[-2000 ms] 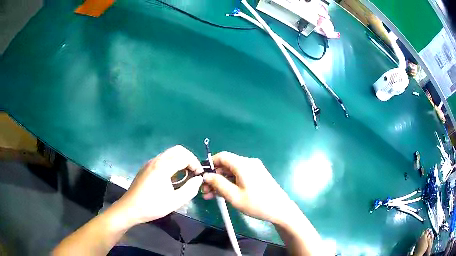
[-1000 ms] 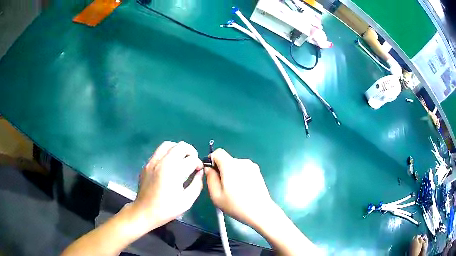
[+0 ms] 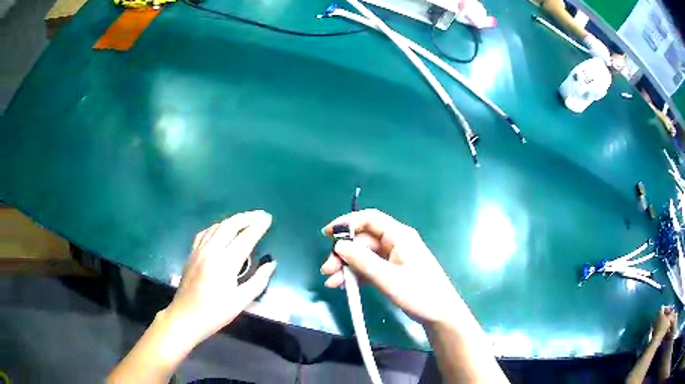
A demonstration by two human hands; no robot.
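My right hand (image 3: 383,251) holds a white cable assembly (image 3: 359,319) near its dark end. A dark strip with a small silver ring terminal (image 3: 357,193) points up past my fingers. Black tape (image 3: 342,232) shows around the cable at my fingertips. My left hand (image 3: 225,262) is to the left, apart from the cable, curled around a tape roll (image 3: 245,267) that is mostly hidden by the palm and fingers. The white cable hangs down past the table's near edge.
Two crossed white cables (image 3: 426,69) lie ahead. A white fan (image 3: 586,85) stands far right. A harness pile (image 3: 668,240) and blue-ended bunch (image 3: 620,268) lie right, near another person's hands (image 3: 664,324). An orange strip (image 3: 128,28) and black cord (image 3: 270,27) lie at the far side.
My left hand has moved left, away from the cable, with the tape roll. My right hand has shifted right with the cable, and black tape now shows at its fingertips.
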